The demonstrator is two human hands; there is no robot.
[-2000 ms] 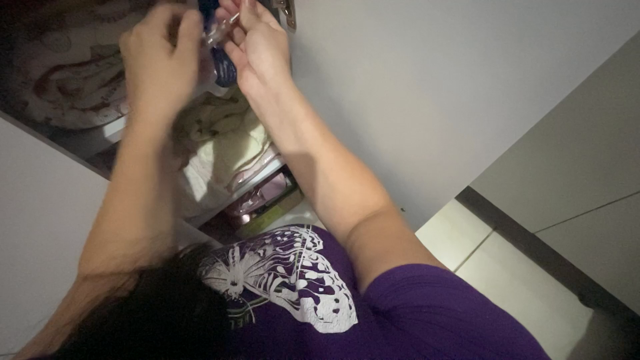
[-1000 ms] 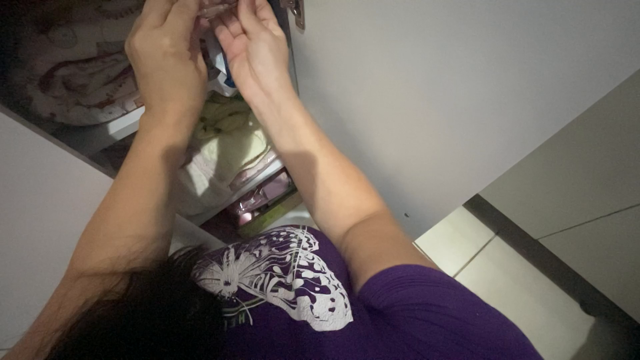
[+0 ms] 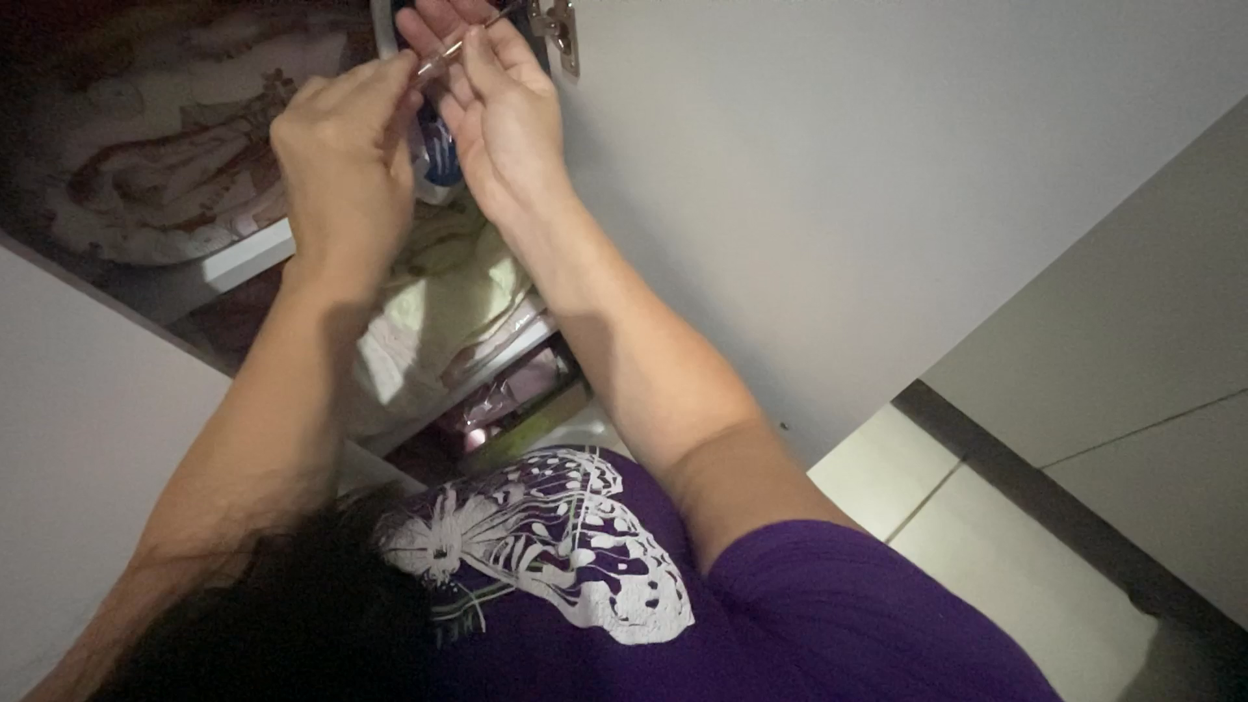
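Near the top of the head view, my left hand (image 3: 346,161) pinches one end of a thin, shiny, clear object (image 3: 439,60), whose exact kind I cannot tell. My right hand (image 3: 507,112) holds its other part between thumb and fingers, palm turned up. Beneath and between both hands lies a blue and clear plastic package (image 3: 438,151), partly hidden by them. Folded pale cloth (image 3: 444,278) rests on the shelf below my wrists.
An open grey cabinet door (image 3: 829,175) with a metal hinge (image 3: 561,37) stands at the right. At the upper left a patterned bag or cloth (image 3: 185,146) fills a shelf (image 3: 249,261). Pink wrapped items (image 3: 507,395) sit on a lower level. Floor tiles (image 3: 1014,546) show at lower right.
Compared with one second ago, my left hand has turned and come lower, with its fingers now pinching the thin object. More of my right palm and the blue package shows.
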